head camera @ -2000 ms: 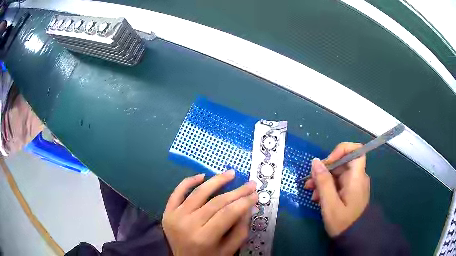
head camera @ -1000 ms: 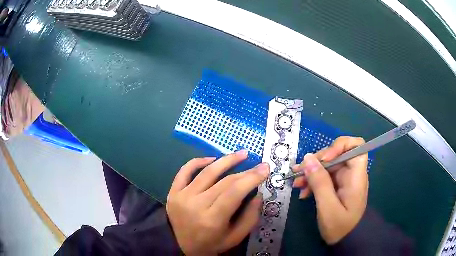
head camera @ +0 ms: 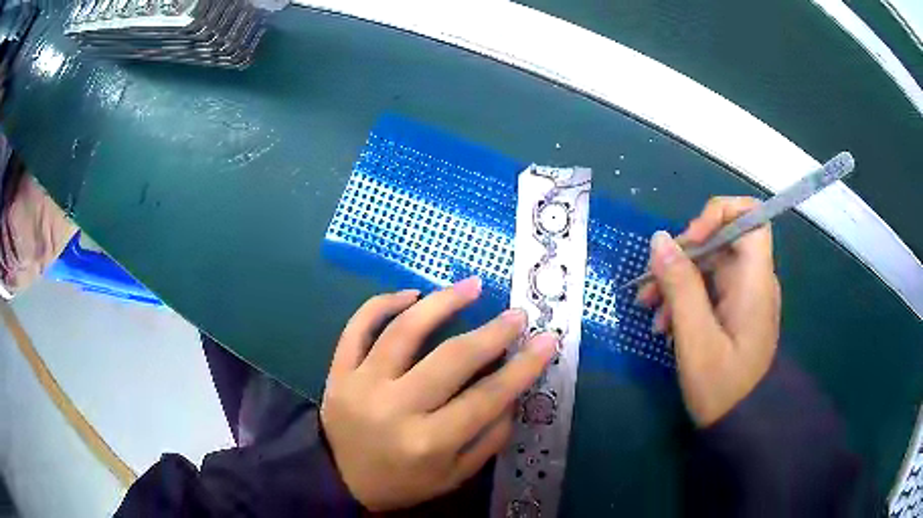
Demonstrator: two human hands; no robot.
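A silver fixture strip (head camera: 550,304) with a row of round nests lies across a blue die-cut sheet (head camera: 420,223) with rows of tiny pale dots. My left hand (head camera: 420,405) lies over the strip's left edge, fingers spread, one fingertip on the strip by a middle nest; it holds nothing between the fingers. My right hand (head camera: 721,309) holds grey tweezers (head camera: 774,205) like a pen. The tweezer tips are at the dots of the sheet, just right of the strip. Whether a piece is between the tips cannot be told.
A fixture stack (head camera: 172,35) stands at the upper left, cut off by the top edge. A pale metal rail (head camera: 607,81) curves behind the sheet. A blue item (head camera: 106,271) shows below the bench edge at left. A perforated pale item (head camera: 908,496) is at the lower right edge.
The tweezers have moved from a nest on the strip to the sheet right of it. A left fingertip now rests on the strip farther in. The view has shifted.
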